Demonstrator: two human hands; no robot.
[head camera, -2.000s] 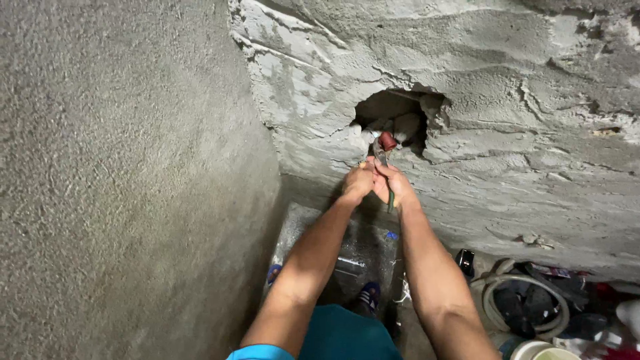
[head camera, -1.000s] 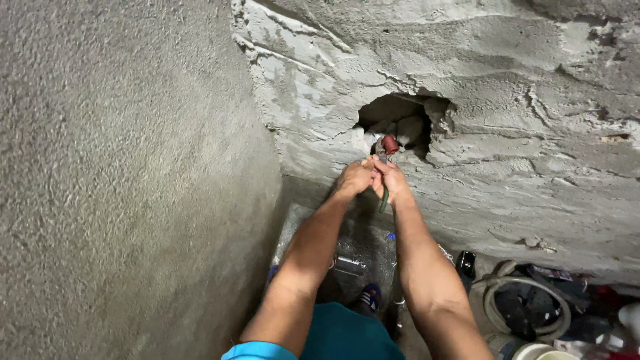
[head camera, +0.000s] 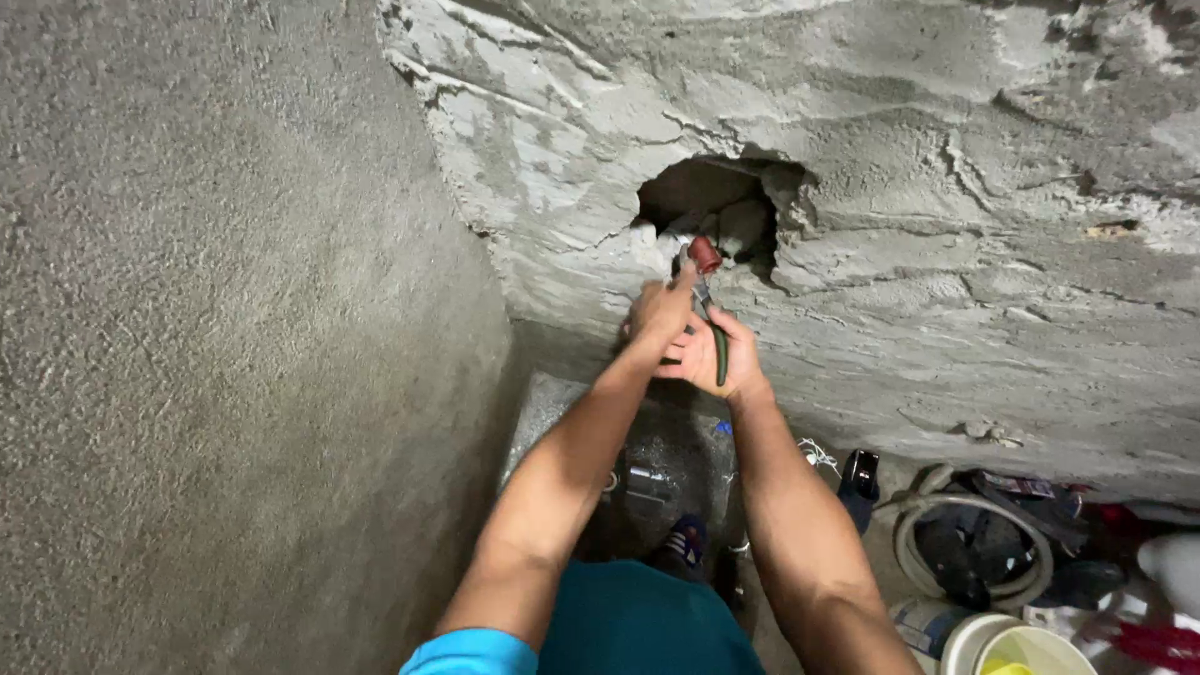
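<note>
A red pipe fitting (head camera: 705, 254) sits at the lower lip of a ragged hole (head camera: 717, 192) broken in the rough cement wall. Pliers with dark green handles (head camera: 721, 354) reach up to the fitting, their jaws beside or on it; the exact contact is hard to see. My right hand (head camera: 717, 356) holds the pliers loosely, one handle lying across the palm by the thumb. My left hand (head camera: 663, 309) is just left of it, overlapping it, with a finger raised toward the fitting at the plier jaws. Whether the left hand grips anything is hidden.
A plain cement wall (head camera: 234, 356) stands close on the left. At lower right are a coiled hose (head camera: 905, 544), a white bucket (head camera: 966, 647) with something yellow inside, a black object (head camera: 860, 478) and assorted clutter. A shoe (head camera: 687, 539) shows below my arms.
My right hand has opened out around the pliers, with the palm now showing. The left hand's finger has come up beside the red fitting.
</note>
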